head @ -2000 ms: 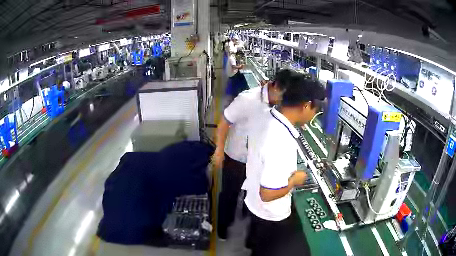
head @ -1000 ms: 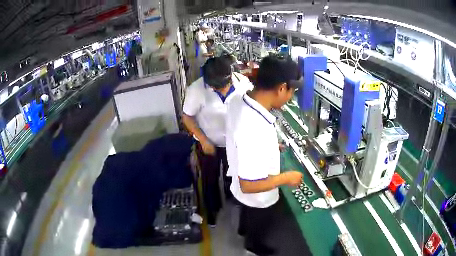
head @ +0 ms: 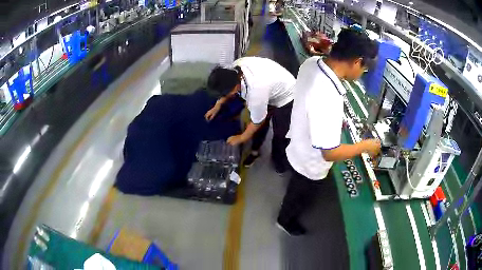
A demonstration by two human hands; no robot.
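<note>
Neither of my hands is in the picture. Four-position fixtures with dark ringed round parts [head: 349, 182] lie on the green bench surface [head: 355, 221] at the right. Beside them stands a blue and white bench machine [head: 417, 113] with a yellow label and white hoses. A person in a white shirt [head: 316, 105] stands at the bench, one hand at the machine's front. A second person in a white shirt [head: 268, 84] bends over stacked dark trays [head: 214, 169] by a dark blue cloth cover [head: 164, 142].
A white cabinet [head: 203, 50] stands behind the cloth. A stool with a brown seat [head: 129, 244] and blue legs is at lower left, by a green surface [head: 63, 248]. A red bin [head: 438, 196] is at the right. A yellow-lined aisle runs at the left.
The second person has bent down and now reaches to the trays and cloth. The nearer person's hand has moved from above the fixtures to the machine. The view has tilted down; the stool now shows.
</note>
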